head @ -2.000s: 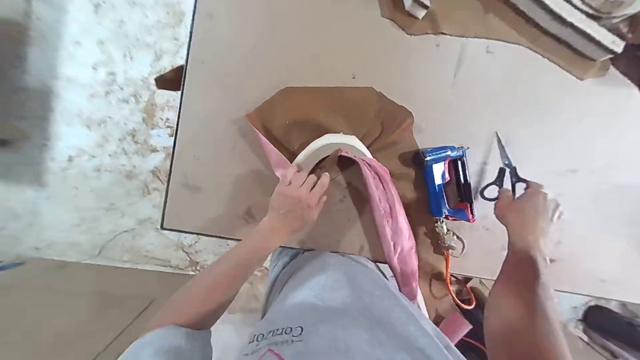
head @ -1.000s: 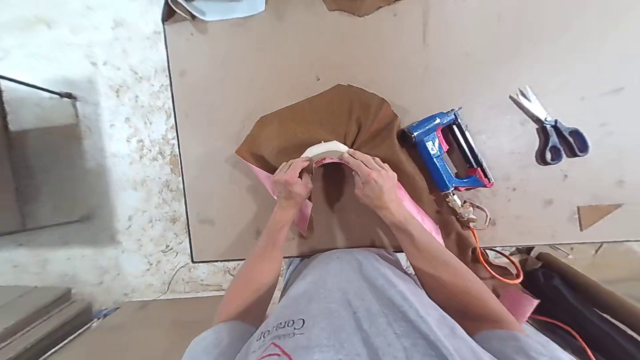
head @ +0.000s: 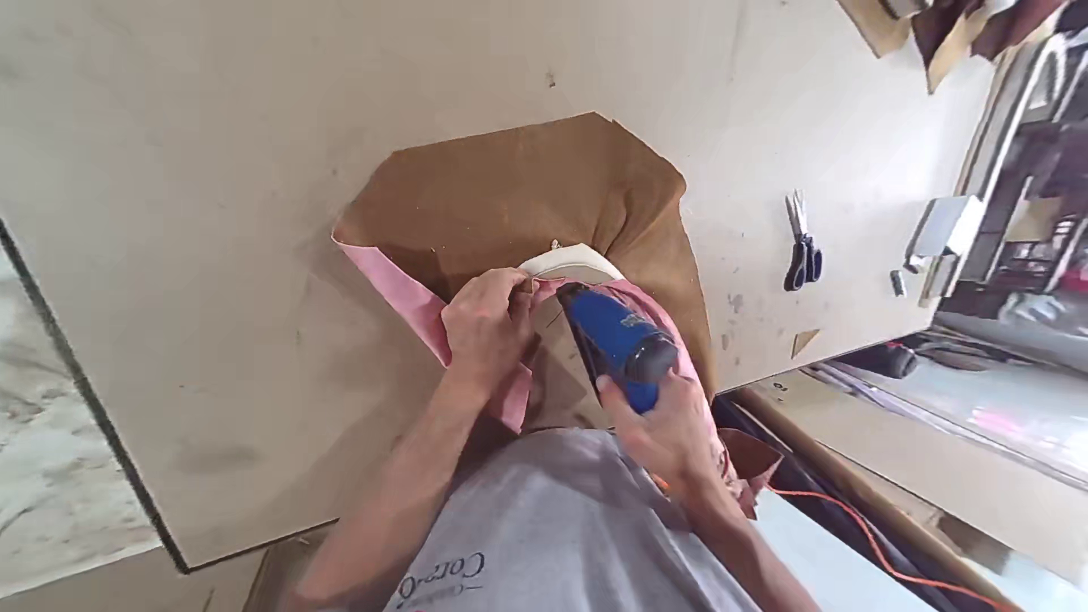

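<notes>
Brown upholstery material with a pink underside [head: 510, 187] lies on the table around a curved, pale padded piece [head: 582, 259]. My left hand [head: 489, 323] pinches the pink edge of the material against the inner side of the curve. A blue pneumatic staple gun [head: 616, 336] is gripped in my right hand [head: 671, 416], its nose at the pink edge just right of my left fingers. Whether the nose touches the material cannot be told. Scissors with dark handles [head: 801, 255] lie slightly spread on the table to the right.
A small brown triangular scrap [head: 806, 342] lies below the scissors. White box-like pieces [head: 943, 229] rest near the table's right edge. More brown material [head: 935, 34] is at the top right. An orange air hose [head: 875, 544] runs along the lower right, beside rolls of material.
My right hand has left the material's edge and taken hold of the staple gun, which lay on the table and is now at the curve. My left hand remains at the curve.
</notes>
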